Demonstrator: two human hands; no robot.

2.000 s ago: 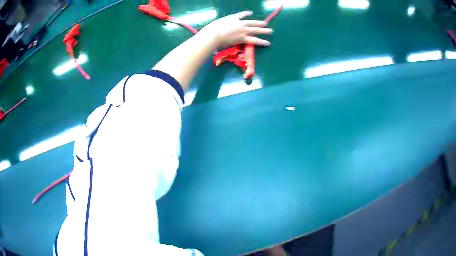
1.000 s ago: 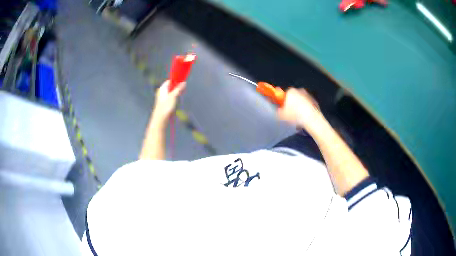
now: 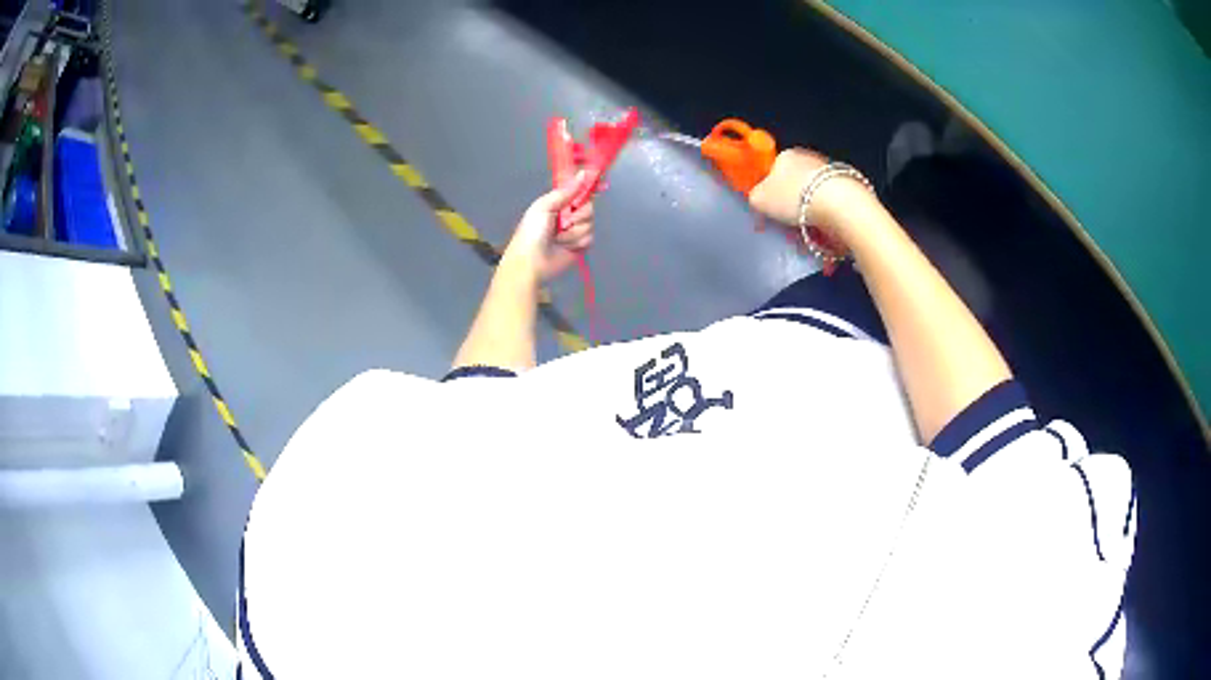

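My left hand holds a glossy red clamp by its lower part, over the grey floor. The clamp is V-shaped, its two arms spread upward. A thin red lead hangs below my left hand. My right hand is closed around the grip of a bright orange air blow gun. The gun's thin pale nozzle points left, its tip close to the clamp's right arm; I cannot tell if they touch. The gun's grip is mostly hidden in my right hand.
The blue-green worktop with its tan edge curves along the right. Yellow-black floor tape crosses the grey floor. A blue bin stands at the upper left, above white boxes. Small specks show around the clamp.
One second ago the clamp looked narrow; now its forked shape shows. Both hands appear higher and further right in view, and the nozzle is nearer the clamp. Two seconds ago one hand was over the conveyor.
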